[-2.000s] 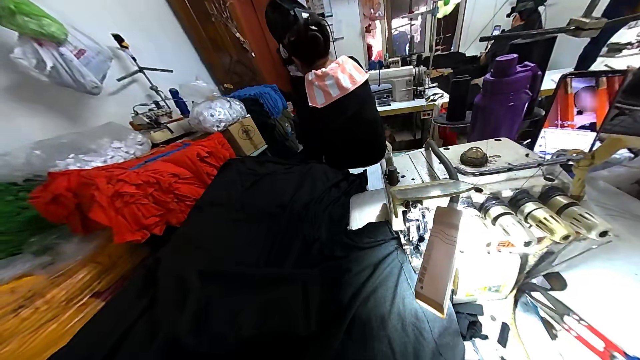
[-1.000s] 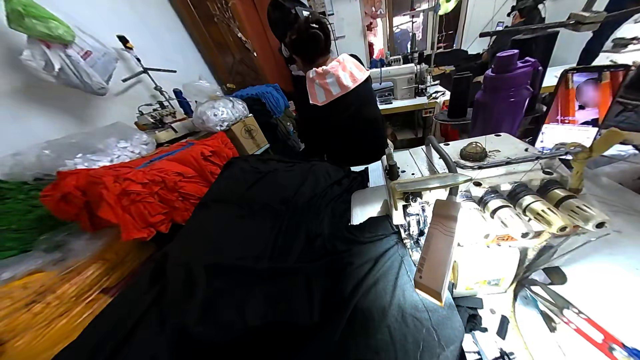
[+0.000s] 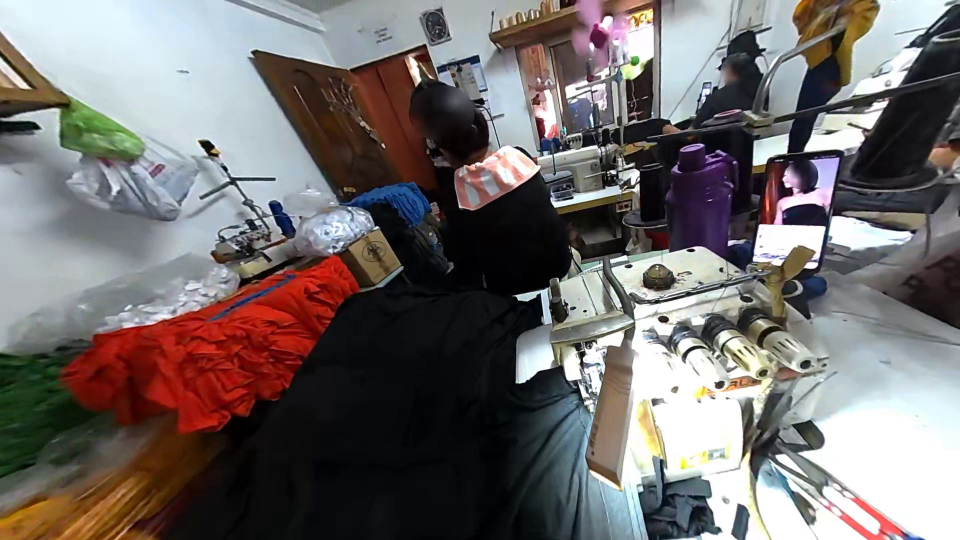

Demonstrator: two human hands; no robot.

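Neither my left hand nor my right hand shows in the head view. Black fabric spreads over the middle foreground and runs up to the needle area of an overlock sewing machine. A small cardboard box stands tilted against the front of the machine. Several tension dials line the machine's face, with a lamp's bright light below them. Dark fabric scraps lie beneath the machine. Whether anything holds the black fabric is hidden.
Red fabric is piled at left, near a cardboard carton. A person in black sits ahead with their back to me. Right of them stand a purple bottle and a phone. Red-handled scissors lie at lower right.
The view has tilted up, showing more of the wall and door. No other plain change.
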